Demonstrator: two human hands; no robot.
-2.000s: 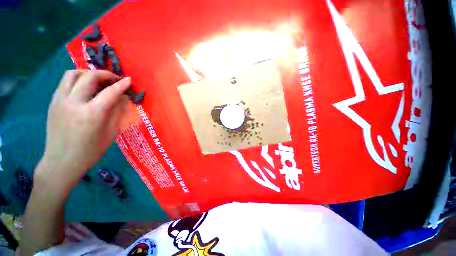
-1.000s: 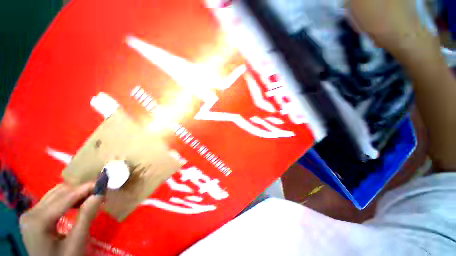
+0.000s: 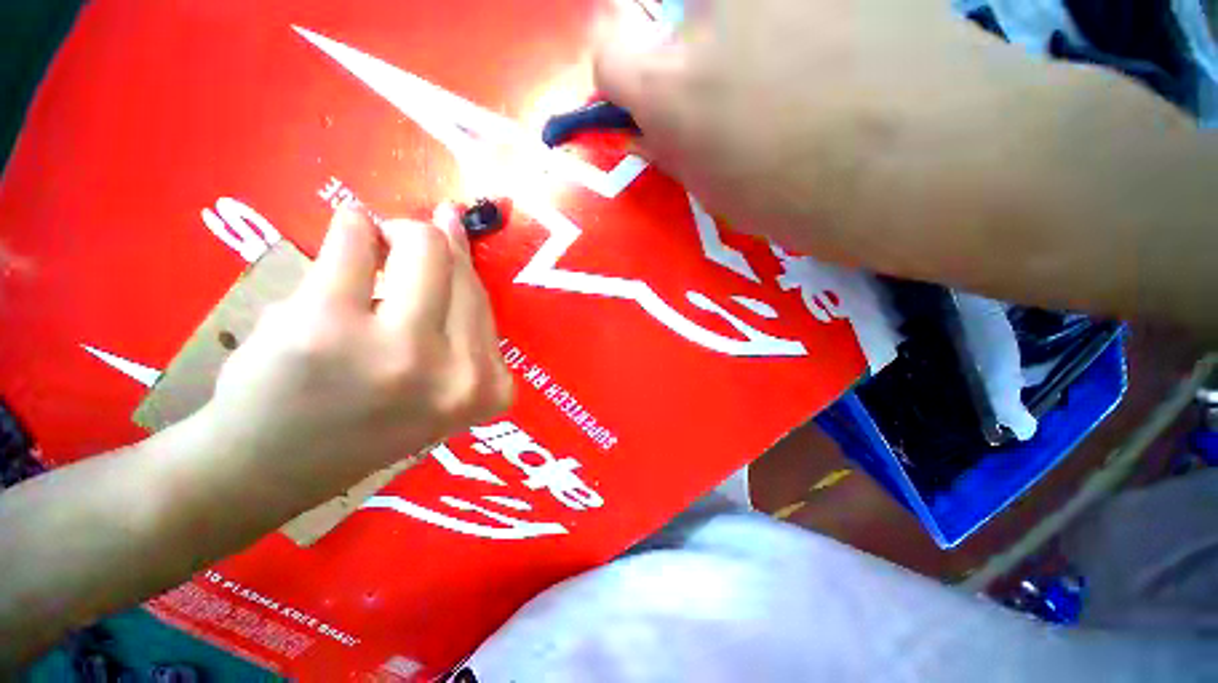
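My left hand (image 3: pixel 367 334) is over the red carton panel (image 3: pixel 120 200), its fingertips closed on a small black moulded part (image 3: pixel 482 219) that shows beyond them. My right hand (image 3: pixel 668 67) reaches in from the upper right and holds a longer black part (image 3: pixel 590 123), which points left towards the small part; the two parts are apart. Glare blurs the right fingertips. The cardboard patch (image 3: pixel 200 340) lies partly under my left hand and wrist, which hide the white spot.
A blue bin (image 3: pixel 995 487) with black parts and white plastic is at the right, below the panel's corner. More black parts lie at the upper right and lower left edges. My clothed leg (image 3: pixel 748 600) is at the bottom.
My left hand has moved right and up from the white spot to the panel's middle with the small part. My right hand has come from the parts tray over the panel, holding the longer part.
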